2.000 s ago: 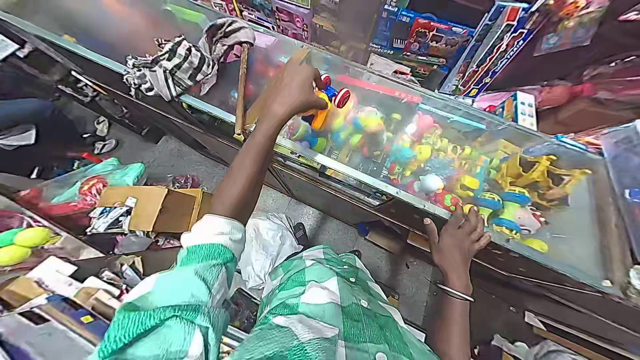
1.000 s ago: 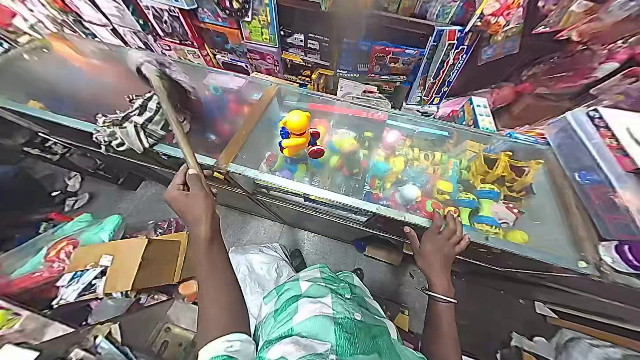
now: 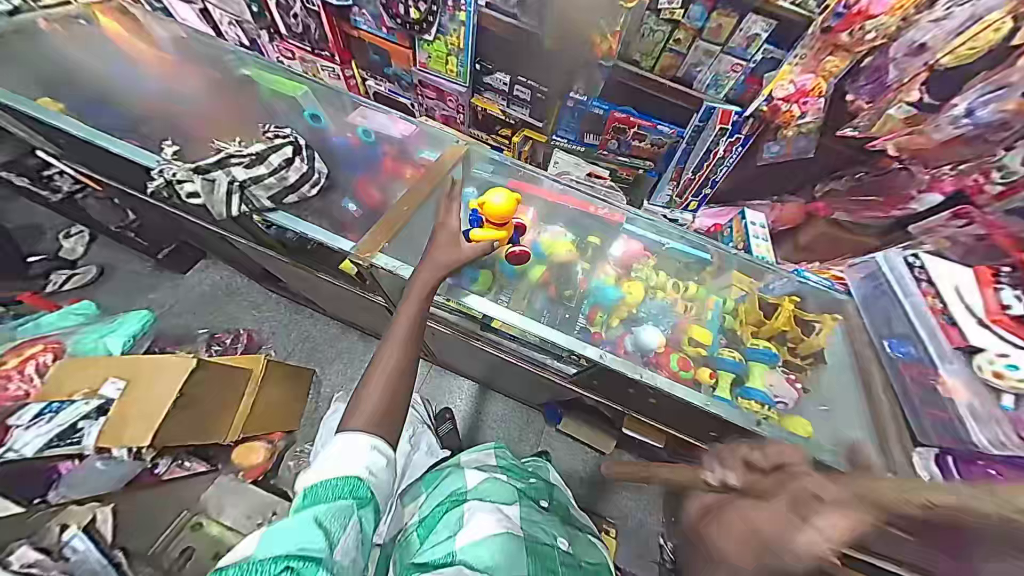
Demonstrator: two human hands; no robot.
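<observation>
My left hand (image 3: 452,240) reaches over the glass counter, thumb and fingers spread around the near side of a yellow toy figure (image 3: 498,210) with blue and red parts; whether it grips the toy cannot be told. At the lower right my right hand (image 3: 768,504), blurred, is closed around a wooden stick (image 3: 904,494) that runs roughly level across the view. A black-and-white striped cloth (image 3: 264,172) lies on the counter to the left. Small colourful toys (image 3: 680,336) show at the right part of the glass counter (image 3: 552,330).
Boxed toys (image 3: 632,136) stand on shelves behind the counter. A wooden strip (image 3: 412,200) crosses the glass. At the right end is a clear plastic bin (image 3: 912,360). An open cardboard box (image 3: 168,400) and plastic bags (image 3: 104,328) are at the lower left.
The stick, in my left hand one second ago, is now in my right hand. My right hand has left the counter's front edge. My left hand has moved to the yellow toy.
</observation>
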